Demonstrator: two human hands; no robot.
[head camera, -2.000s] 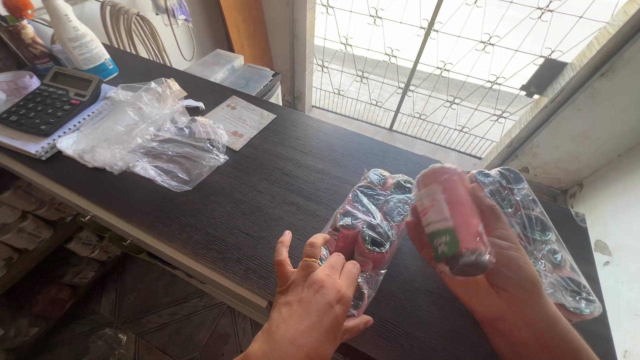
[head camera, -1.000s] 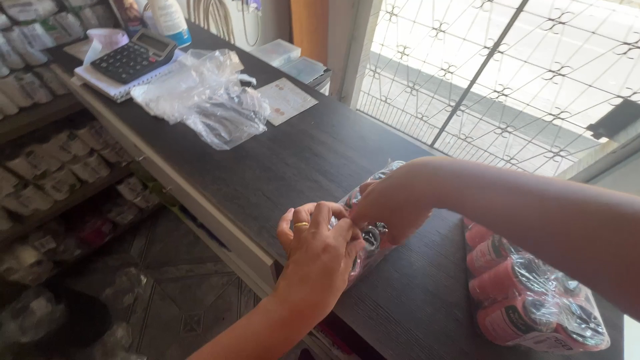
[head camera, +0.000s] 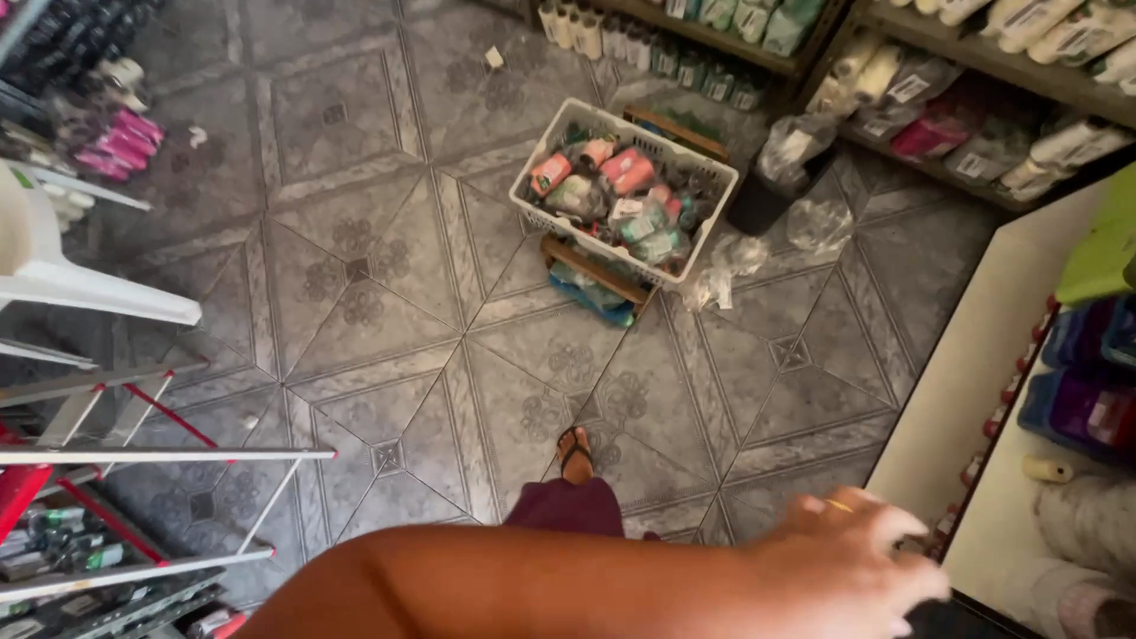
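My left hand (head camera: 839, 564), with a ring on one finger, reaches across the bottom of the view to the lower right. It is blurred, its fingers are bent beside the edge of the counter unit, and whether it holds anything cannot be told. My right hand is out of view. On the tiled floor ahead stands a white plastic basket (head camera: 612, 259) full of coral-red and green wrapped bottles or rolls (head camera: 628, 170). A foot in a black flip-flop (head camera: 575, 451) shows below it.
A black bin (head camera: 763, 200) with clear plastic stands right of the basket, beside crumpled plastic film (head camera: 818, 224). Shelves (head camera: 852, 133) of packed goods run along the upper right. A red and white metal ladder (head camera: 169, 456) and a white plastic chair (head camera: 98, 288) are at left.
The view has swung from the counter to the floor. My left hand has left the wrapped pack it was touching; my right hand and the packs are out of sight.
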